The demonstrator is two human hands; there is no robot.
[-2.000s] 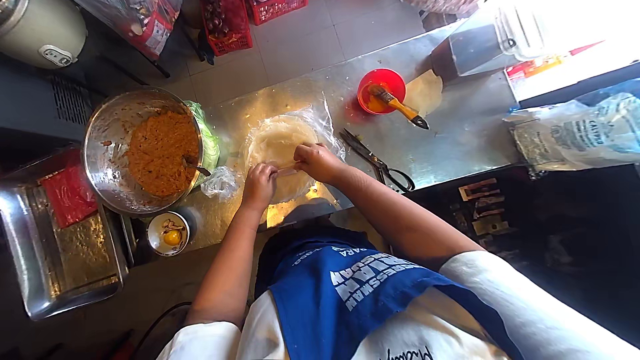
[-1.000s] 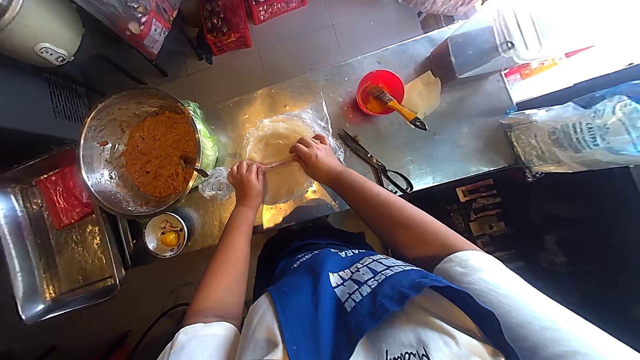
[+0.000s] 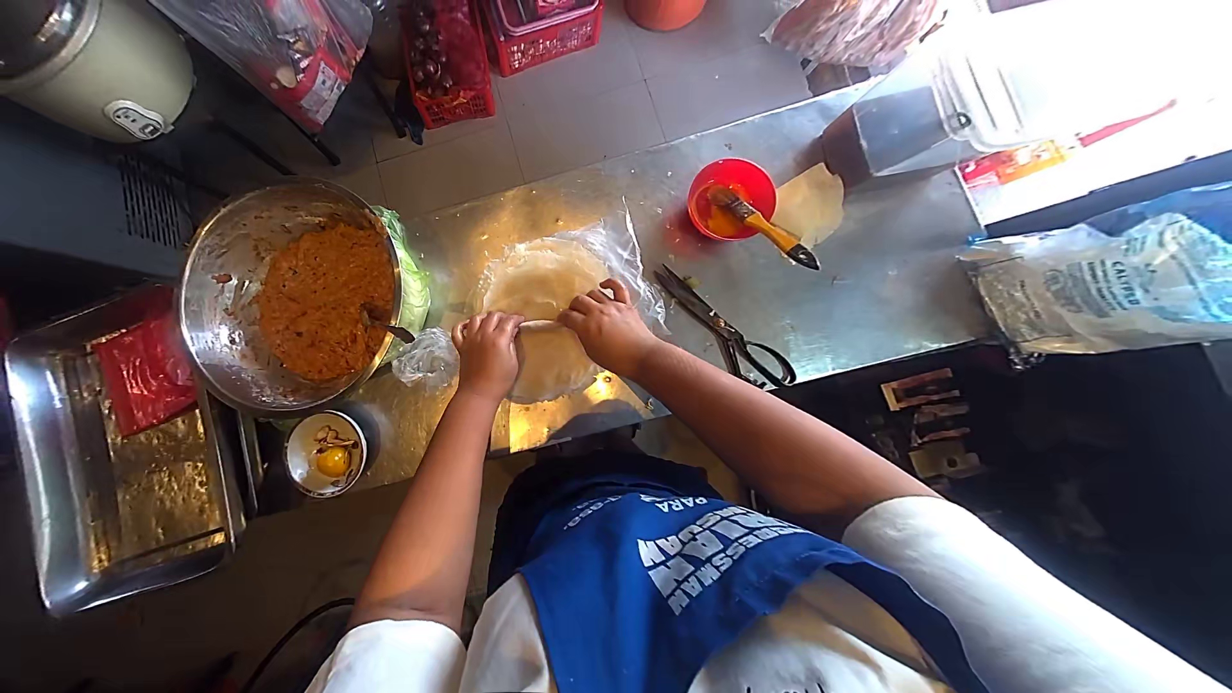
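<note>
Both my hands are on a thin rolled wrapper [image 3: 542, 326] that lies across a stack of round, pale wrapper sheets [image 3: 544, 279] on clear plastic. My left hand [image 3: 489, 351] has its curled fingers on the roll's left end. At the right end, my right hand [image 3: 608, 327] bends its fingers over the roll. To the left stands a steel bowl [image 3: 207, 337] of orange-brown filling [image 3: 322, 298] with a spoon handle [image 3: 387, 327] sticking out. Scissors [image 3: 727, 332] lie right of the sheets. A brush [image 3: 770, 231] rests in a red bowl [image 3: 701, 217].
A small bowl [image 3: 308, 472] with egg yolk sits near the steel bowl. Cabbage [image 3: 412, 279] shows behind that bowl's rim. At the left is a metal tray [image 3: 58, 520] with a red plastic bag [image 3: 142, 375]. A plastic container [image 3: 895, 125] and a plastic bag [image 3: 1107, 284] are at the right.
Both hands stay at the stack of wrappers. Since the oldest frame, my left hand has shifted slightly left, and the thin roll between the hands shows more fully.
</note>
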